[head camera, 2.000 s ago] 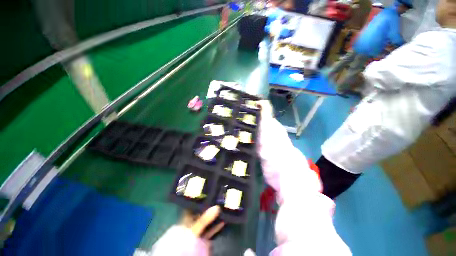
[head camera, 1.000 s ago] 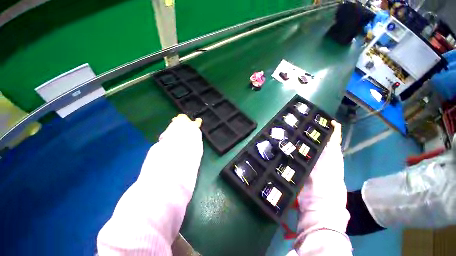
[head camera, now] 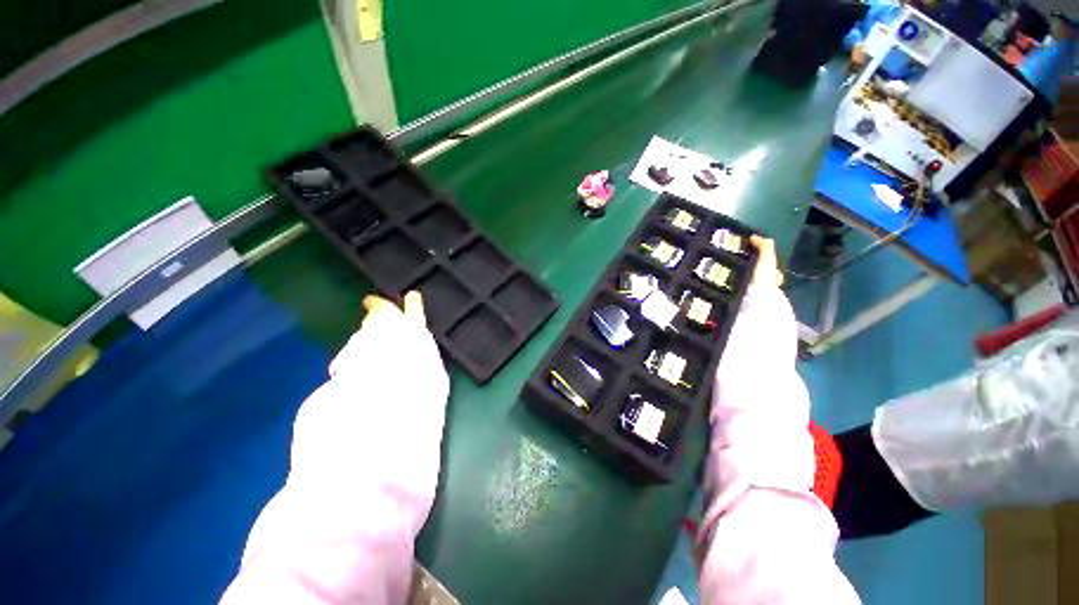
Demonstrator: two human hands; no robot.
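A black tray (head camera: 650, 343) with two rows of deep pockets lies on the green bench, its pockets filled with watch bodies (head camera: 645, 418), several showing light labels or lit faces. My right hand (head camera: 767, 261) grips this tray's far right edge. A second black tray (head camera: 417, 242) is at the left, its far end raised by the rail. It has dark items (head camera: 315, 181) in its two far-left pockets; the other pockets look empty. My left hand (head camera: 395, 314) is at this tray's near left edge, fingers partly hidden by the tray.
A small pink object (head camera: 595, 190) and a white card with dark ovals (head camera: 680, 173) lie beyond the filled tray. A blue mat (head camera: 142, 461) is at left, a metal rail behind. A person's sleeve (head camera: 988, 420), red stool (head camera: 825, 467) and blue table (head camera: 890, 225) are at right.
The left tray now has its far end tilted up and sits further left with my left hand. The filled tray and my right hand appear slightly further up and left in view.
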